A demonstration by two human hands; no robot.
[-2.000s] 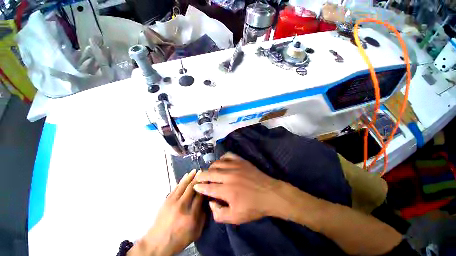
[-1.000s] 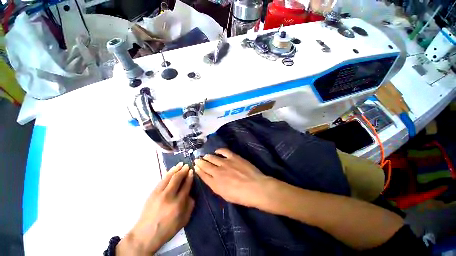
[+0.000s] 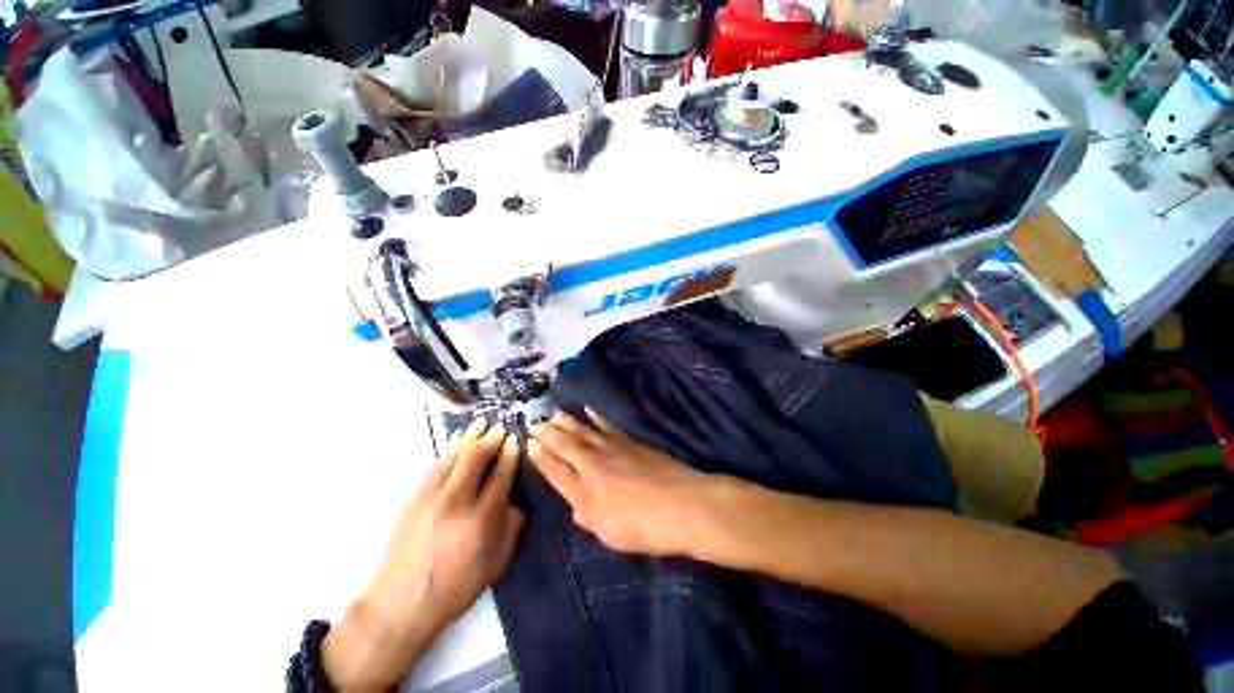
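Observation:
The dark navy denim garment (image 3: 731, 406) with pale stitch lines lies bunched under the arm of the white sewing machine (image 3: 623, 203) and hangs over the table's front edge. A tan part (image 3: 985, 458) shows at its right. My left hand (image 3: 453, 528) lies with flat fingers on the left edge of the cloth, fingertips just in front of the presser foot (image 3: 517, 410). My right hand (image 3: 616, 485) presses on the cloth beside it, fingers near the foot. The needle tip is too small to make out.
White cloth and bags (image 3: 149, 149) lie behind the machine at the left. A steel flask (image 3: 659, 34) and a red container (image 3: 761, 34) stand behind it. A black smartphone (image 3: 941, 358) and an orange cord (image 3: 1012, 345) are at the right. Another machine (image 3: 1191, 108) is at far right.
The orange loop over the head's right end has dropped out of that place. My right hand has moved from over my left fingers to beside them. More cloth shows in front of my hands.

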